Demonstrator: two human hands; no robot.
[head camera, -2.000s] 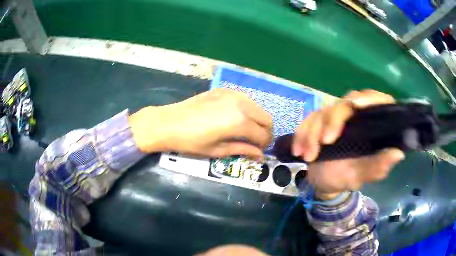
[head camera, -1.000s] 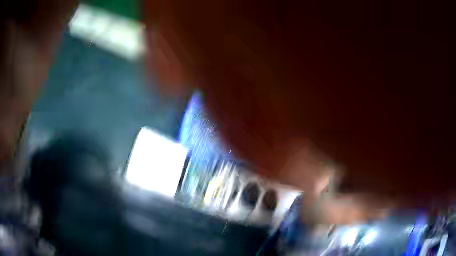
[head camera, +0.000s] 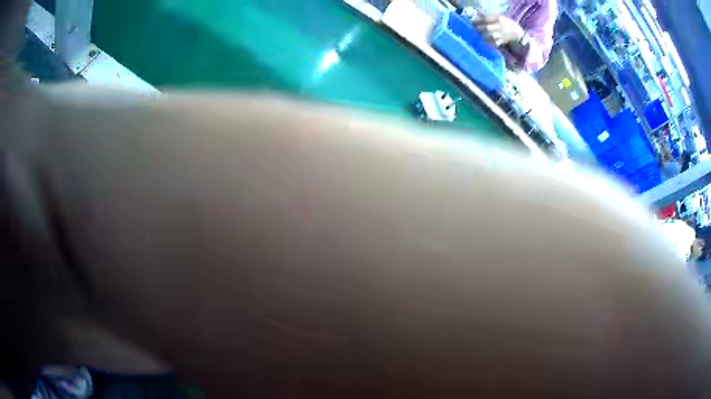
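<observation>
Blurred bare skin (head camera: 374, 249), part of a hand or arm of mine very close to the camera, covers most of the view. I cannot tell which hand it is, and no fingertips or held thing can be made out. The fixture, the screw tray and the screwdriver are not visible. A bit of patterned cloth (head camera: 62, 383) shows at the bottom left.
The green conveyor belt (head camera: 234, 47) runs behind, with a white module (head camera: 436, 106) on it. A metal post (head camera: 74, 31) stands at the upper left. Across the belt are a blue tray (head camera: 468, 51), a person's hand (head camera: 499, 30), a cardboard box (head camera: 563, 78) and blue bins (head camera: 616, 140).
The view has tilted up towards the far side of the belt. Skin now fills the centre and bottom, and the fixture, tray and screwdriver seen before are out of sight.
</observation>
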